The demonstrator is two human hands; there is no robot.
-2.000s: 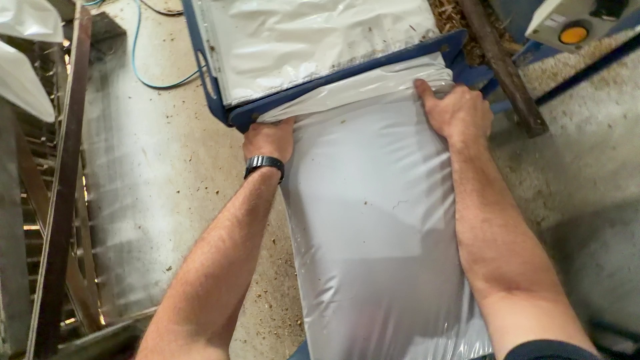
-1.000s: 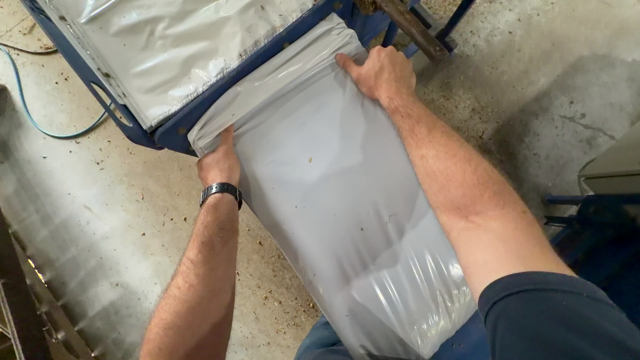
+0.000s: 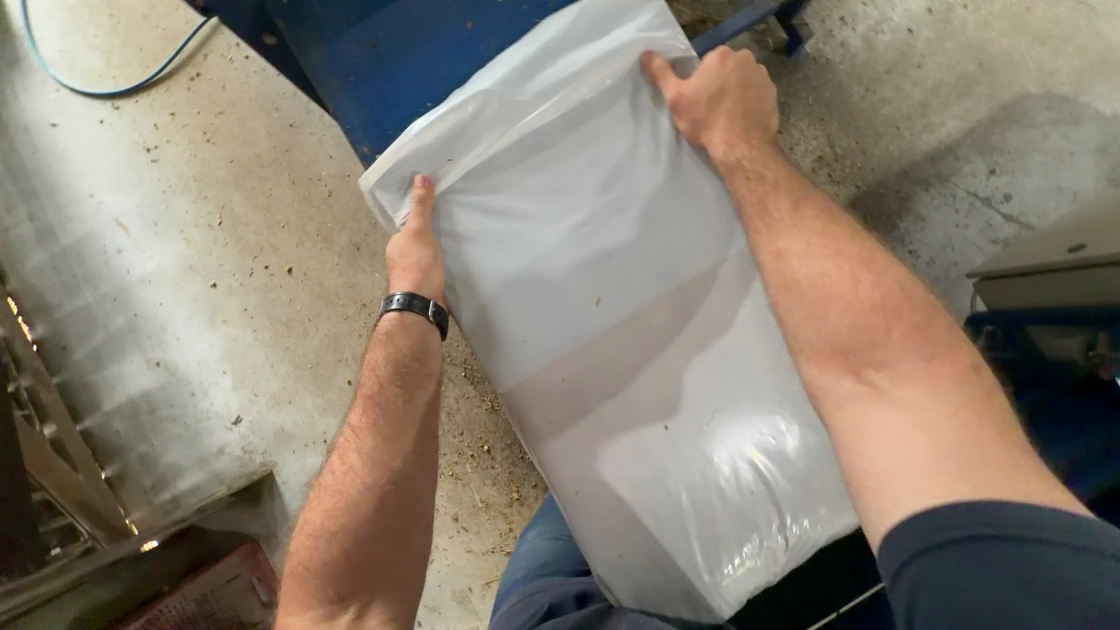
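Observation:
A large filled white plastic bag (image 3: 604,297) lies lengthwise in front of my body, its folded top end toward the upper part of the view. My left hand (image 3: 416,245) grips its left edge near that end, thumb on top, fingers hidden beneath. Higher up, my right hand (image 3: 722,96) holds the right edge in the same way, with its thumb pressed on the plastic. Behind the top end shows a blue metal surface (image 3: 385,61), partly covered by the bag.
A blue hose (image 3: 114,92) curves over the concrete floor (image 3: 219,254) at upper left. Metal framework (image 3: 52,437) stands at the left edge, with a red printed item (image 3: 210,595) below it. A grey box-like housing (image 3: 1050,254) is at the right. Wood-like debris lies on the floor.
Both hands have drawn the held bag away from the blue-edged frame and toward my body. The other white plastic seen in that frame earlier is out of view. The view has shifted.

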